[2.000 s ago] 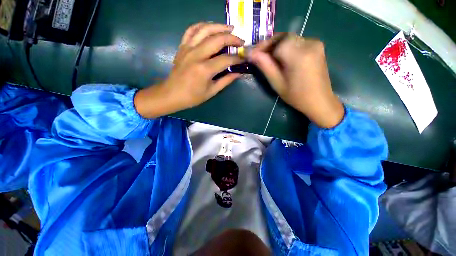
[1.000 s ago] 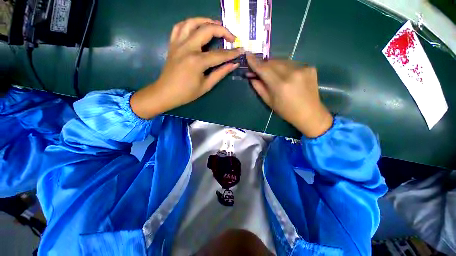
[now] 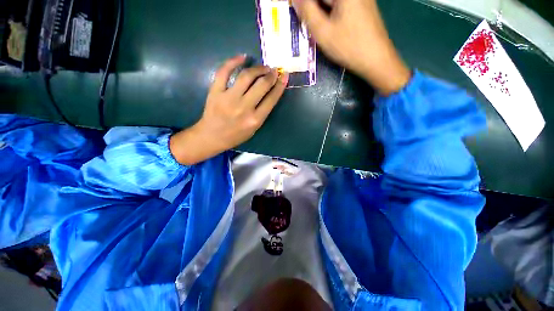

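Observation:
An opened phone (image 3: 284,45) lies on the dark green mat at the top centre, its far end cut off by the picture's edge. It has a pinkish rim, a white middle with a yellow stripe and a dark strip. My left hand (image 3: 246,106) rests at its near left corner, fingertips on the lower end by a small yellow spot. My right hand (image 3: 349,36) is over the phone's upper right side, partly cut off by the top edge. Its fingertips are hidden or out of view, so what it holds cannot be told.
A white sheet with red specks (image 3: 501,85) lies at right. A black box with a white label (image 3: 80,36) and cables stands at upper left. A white rail (image 3: 516,24) runs along the upper right. Another person's blue sleeve (image 3: 45,182) is at left.
My right hand has moved up and away from the phone's near end. The black piece seen under the fingertips earlier no longer shows there. My left hand has shifted slightly down.

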